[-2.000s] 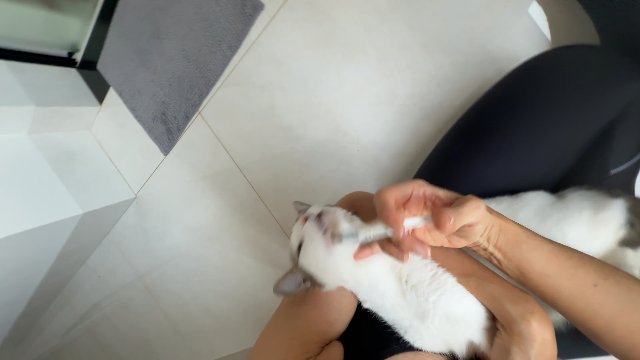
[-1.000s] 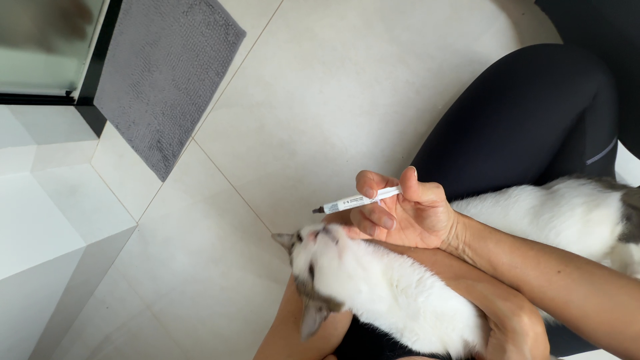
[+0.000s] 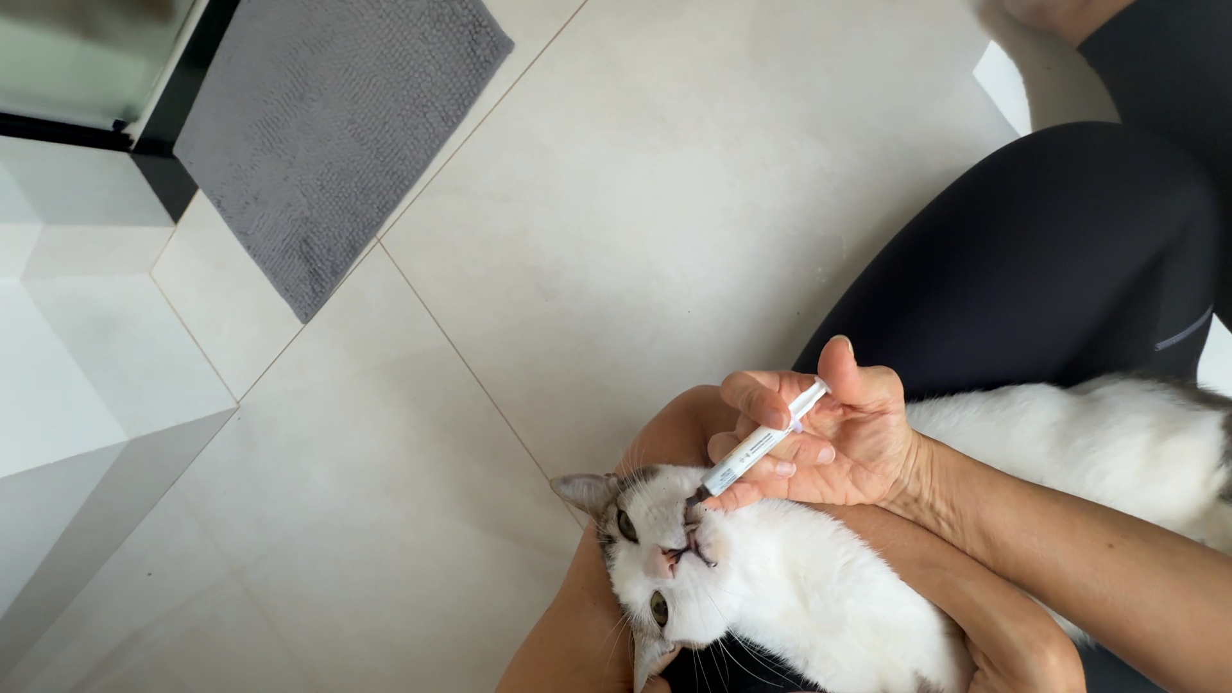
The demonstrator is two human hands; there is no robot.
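My right hand (image 3: pixel 818 433) holds a slim white plastic oral syringe (image 3: pixel 760 448), its barrel between the fingers and the thumb by the plunger end. The syringe bears writing; its dark tip is at the side of the mouth of a white cat (image 3: pixel 818 577) with grey-brown patches. The cat lies across the lap with its head turned up, eyes open and mouth slightly parted. Bare limbs (image 3: pixel 568 616) lie around and beneath its head and chest. My left hand cannot be made out; the cat and the frame's edge hide that area.
A bent leg in black leggings (image 3: pixel 1020 260) is at the right, beyond the cat. A grey textured mat (image 3: pixel 337 125) lies on the pale tiled floor (image 3: pixel 616 241) at the upper left, beside a dark-framed glass panel (image 3: pixel 87 58) and a white raised block (image 3: pixel 67 356).
One second ago the syringe pointed left, above the cat's head. My right hand has tilted it down, bringing its tip to the cat's mouth. The cat's face has turned more toward the camera.
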